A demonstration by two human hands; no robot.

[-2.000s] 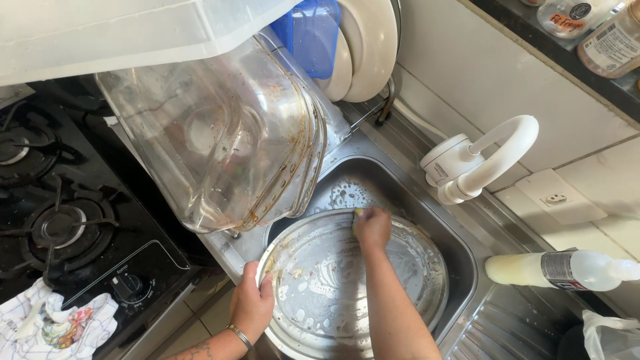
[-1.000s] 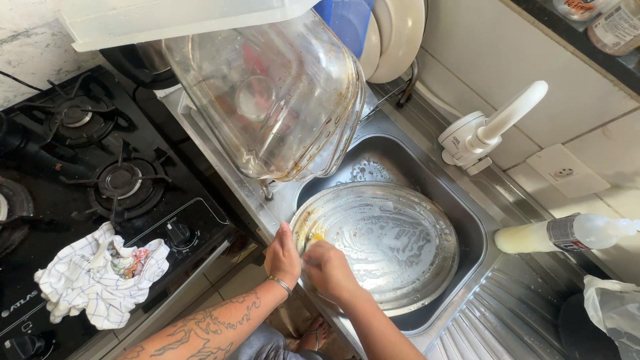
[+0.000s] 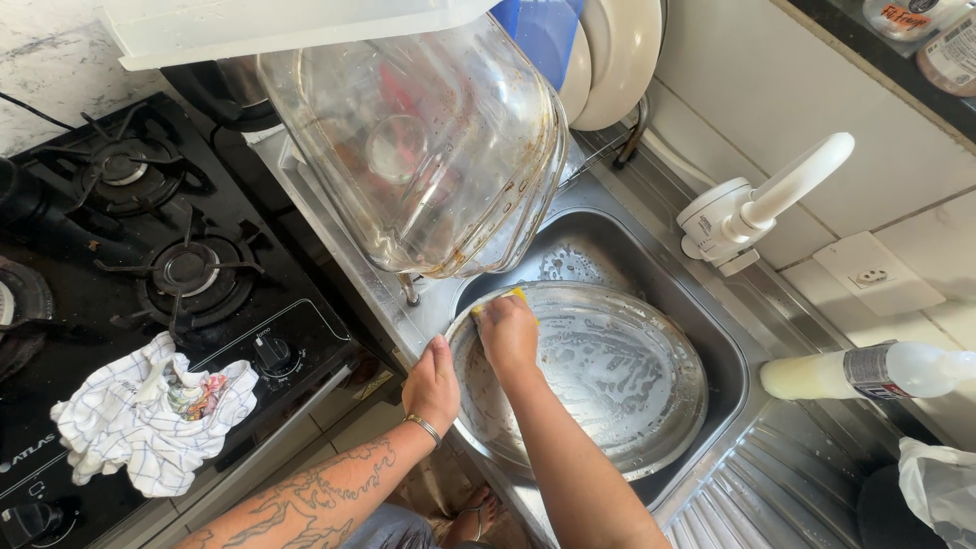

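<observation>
A wet oval metal platter (image 3: 610, 374) with soapy streaks lies tilted over the stainless steel sink (image 3: 720, 427). At its left rim is my left hand (image 3: 431, 387), steadying the edge, its fingers partly hidden. My right hand (image 3: 507, 332) grips a yellow sponge (image 3: 518, 294) and presses it on the platter's upper left rim. Most of the sponge is hidden under the fingers. Just above both hands, stacked clear glass baking dishes (image 3: 427, 152) with brown residue lean on a dish rack.
A white faucet (image 3: 762, 202) rises behind the sink. On the right are a bottle of pale liquid (image 3: 808, 374) and a plastic bag (image 3: 942, 480). A black gas stove (image 3: 229, 305) with a checked cloth (image 3: 156, 419) is at left. Plates (image 3: 621, 65) stand in the rack, near a translucent container (image 3: 305, 30).
The right hand with the sponge has moved up along the platter's left rim, away from the left hand. Two seconds ago it was at the platter's top edge.
</observation>
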